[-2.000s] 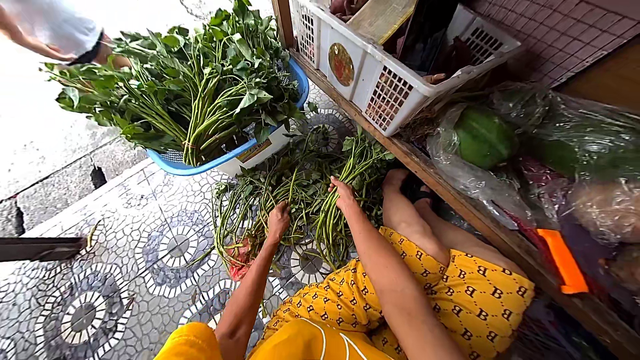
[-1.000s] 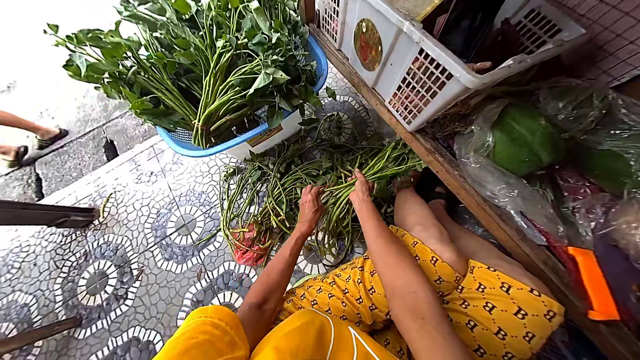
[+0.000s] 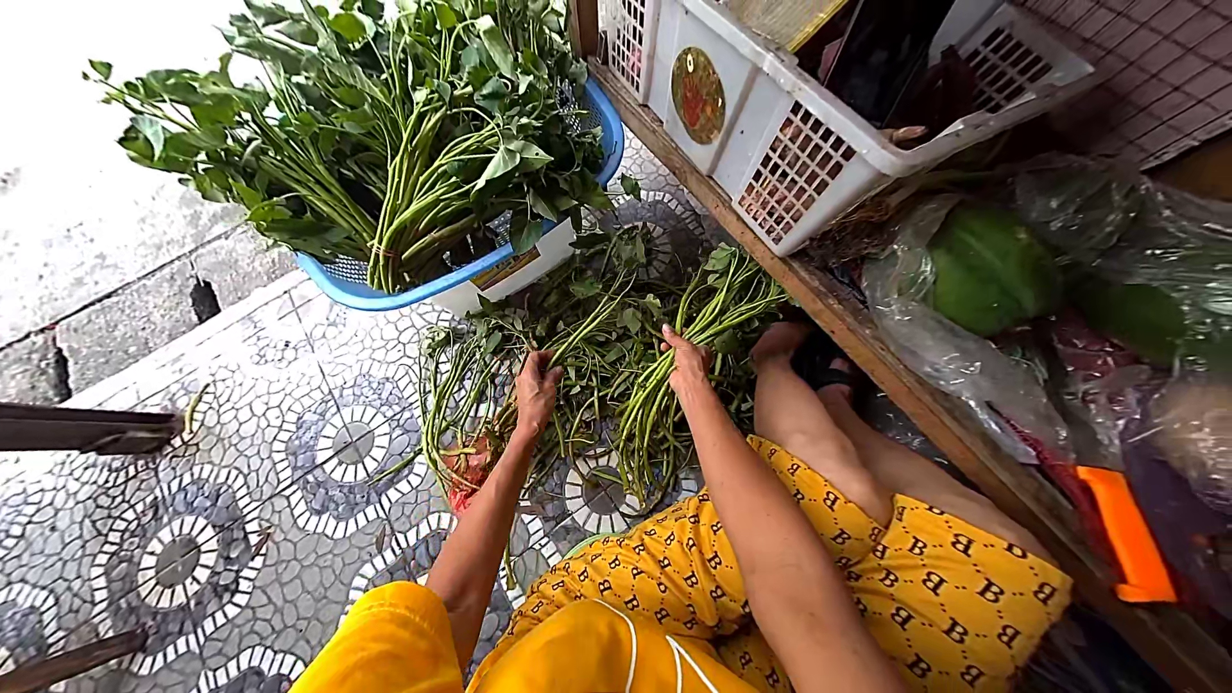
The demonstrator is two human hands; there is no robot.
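Observation:
My left hand (image 3: 536, 390) is closed on a few thin green stems, above a loose pile of leafy greens (image 3: 592, 375) on the patterned floor. To its right, my right hand (image 3: 686, 361) grips a thicker bunch of long-stemmed greens (image 3: 717, 313), whose stem ends hang down toward my lap. A piece of red plastic (image 3: 469, 467) lies under stems at the pile's left side. Behind the pile, a blue-rimmed basket (image 3: 385, 300) holds large leafy bundles (image 3: 423, 183), one tied near its stem ends. My fingertips are partly hidden by stems.
A wooden ledge (image 3: 847, 327) runs along my right, bearing a white plastic crate (image 3: 799, 173), a green papaya-like fruit (image 3: 991, 269) in clear plastic and an orange handle (image 3: 1126, 534). Dark bars (image 3: 87, 428) jut in at the left. My bent legs border the pile.
My left hand has moved left, away from my right hand, with stems now stretching up from it. The bystander's feet seen at the left a second ago are out of view.

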